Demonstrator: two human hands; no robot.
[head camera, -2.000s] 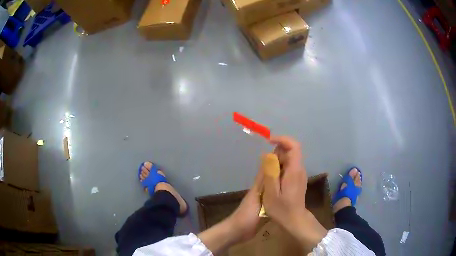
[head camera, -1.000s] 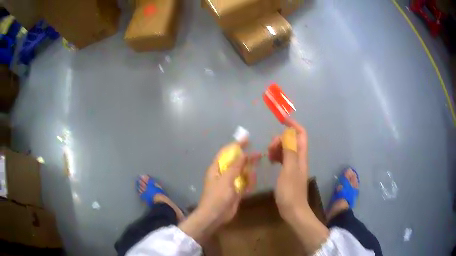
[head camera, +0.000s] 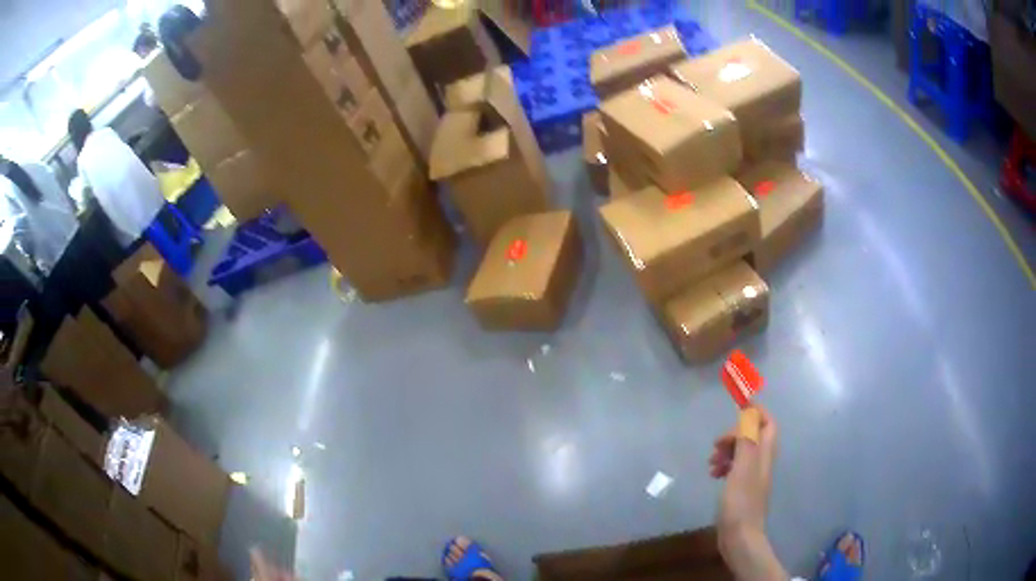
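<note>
A red-orange seal label (head camera: 742, 378) with white print is pinched at the fingertips of my right hand (head camera: 745, 465), above the grey floor. One finger of that hand has a yellow-orange cover. My left hand (head camera: 270, 566) is at the lower left, cut off by the bottom edge and blurred, so its fingers and anything in it cannot be told. A brown carton (head camera: 636, 556) lies between my feet, with only its upper edge in view.
Sealed cartons with red-orange labels are stacked ahead (head camera: 682, 233), and one stands alone (head camera: 528, 272). A tall carton stack (head camera: 341, 148) and blue pallet (head camera: 557, 85) are behind. Brown cartons (head camera: 102, 477) fill the left side. People in white sit far left. Paper scraps lie on the floor.
The view has tilted up and left. My hands have moved apart, the left down to the lower left. The yellow paper is no longer visible in it. My right hand still holds the label.
</note>
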